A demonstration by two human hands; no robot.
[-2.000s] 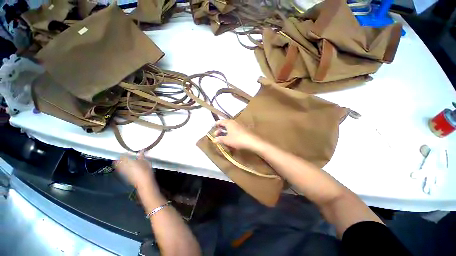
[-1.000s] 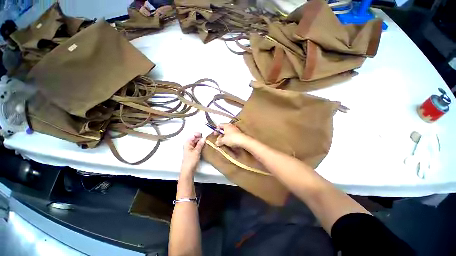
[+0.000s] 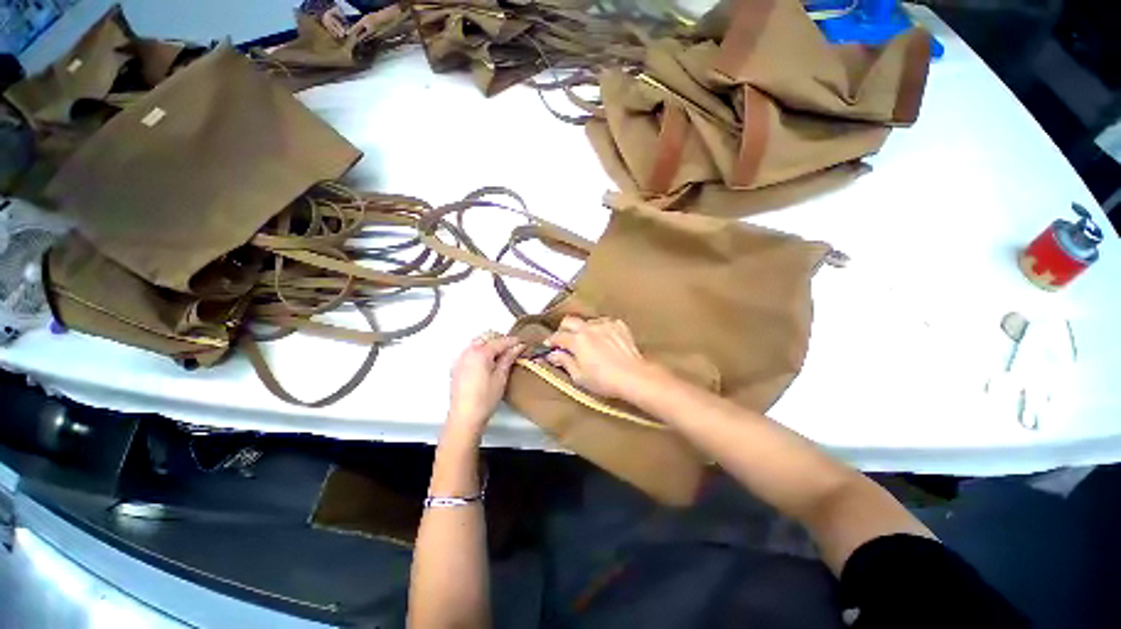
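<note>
A tan-brown bag lies at the near edge of the white table, its lower part hanging over the edge. A pale yellow zip runs along its near side. My left hand pinches the bag's edge at the zip's left end. My right hand is beside it on the bag, closed around a small dark tool, probably thread snips, mostly hidden by the fingers. The tool's tip is at the zip's end, close to my left fingertips.
Brown bags with tangled straps lie to the left. More bags with red-brown patches lie behind. A red can and a small greyish piece are at the right. Another person's hand shows at the far upper left.
My left hand has come from the left table edge to the zip's end and now grips there. My right hand has brought the dark tool down against the same spot.
</note>
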